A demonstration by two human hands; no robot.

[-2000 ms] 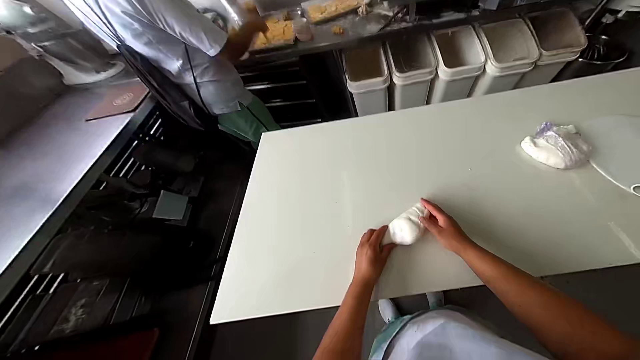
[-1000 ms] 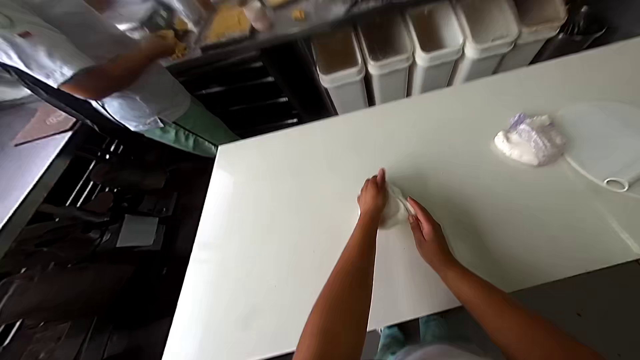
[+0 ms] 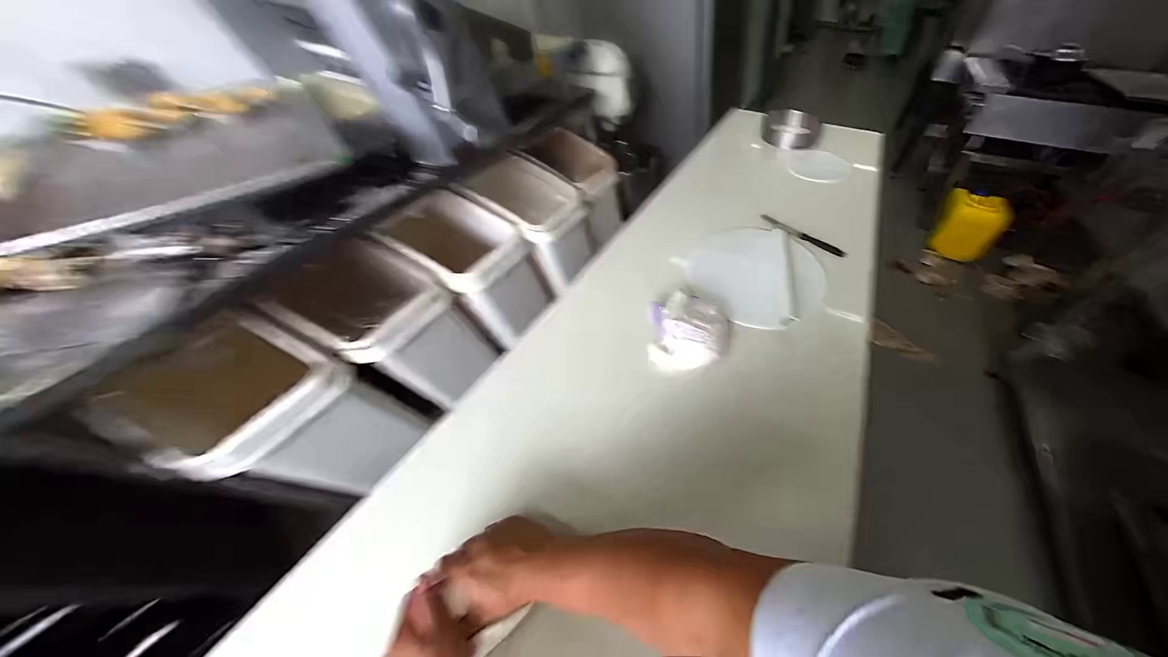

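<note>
At the bottom of the head view, my right hand [image 3: 502, 566] and my left hand [image 3: 429, 625] meet over the pale worktop [image 3: 620, 456]. Their fingers close around a piece of white dough [image 3: 456, 598], mostly hidden by them and blurred. Farther along the worktop lies a clear plastic bag with white stuff in it [image 3: 689, 336]. It sits beside a round white board [image 3: 735, 274], which carries a narrow pale bar [image 3: 788, 274]. A knife with a black handle [image 3: 821, 245] lies just behind the board.
Open white bins [image 3: 438, 237] line the worktop's left edge. A round metal container [image 3: 791, 130] and a white disc [image 3: 818, 167] stand at its far end. A yellow jerrycan [image 3: 970, 225] is on the floor at right. Blurred, a food-laden counter [image 3: 182, 169] runs along the left.
The view has swung far to the right, bringing the worktop's far end into sight. My hands have come closer together around the dough. The other person at the left is out of view.
</note>
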